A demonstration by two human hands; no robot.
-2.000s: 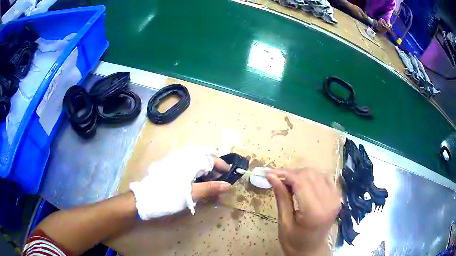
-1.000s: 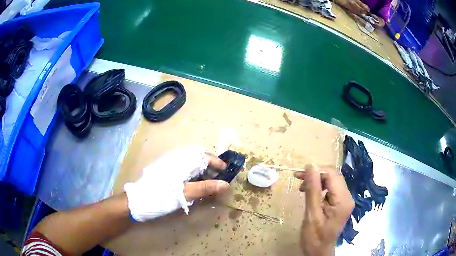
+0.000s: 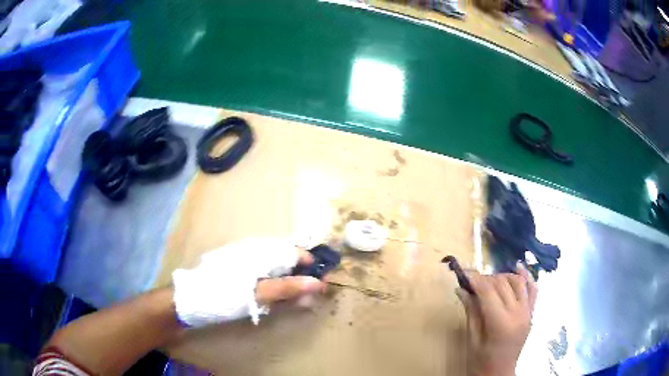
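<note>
My left hand [image 3: 246, 283], in a white knit glove with bare fingertips, pinches a black oval ring [image 3: 320, 262] above the mat. My bare right hand [image 3: 499, 312] is at the lower right and holds a black strip piece [image 3: 458, 274], one end sticking out to the upper left. A round white glue cup [image 3: 365, 235] stands on the stained cardboard mat [image 3: 293, 172], just right of the held ring. A thin swab stick seems to lie at the cup, pointing right; it is blurred. A pile of black strips [image 3: 511, 220] lies right of the mat, beside my right fingers.
Another black ring [image 3: 225, 145] lies on the mat's upper left, with several more rings [image 3: 158, 150] on the metal bench. A blue tote [image 3: 110, 70] stands at left. A joined ring and strip [image 3: 540, 137] lies on the green belt [image 3: 293, 66]. Grey-white parts lie on the opposite bench.
My right hand has let go of the swab, moved right, and taken hold of a black strip. My left hand still holds the ring, slightly lower and further left. The view has shifted and blurred.
</note>
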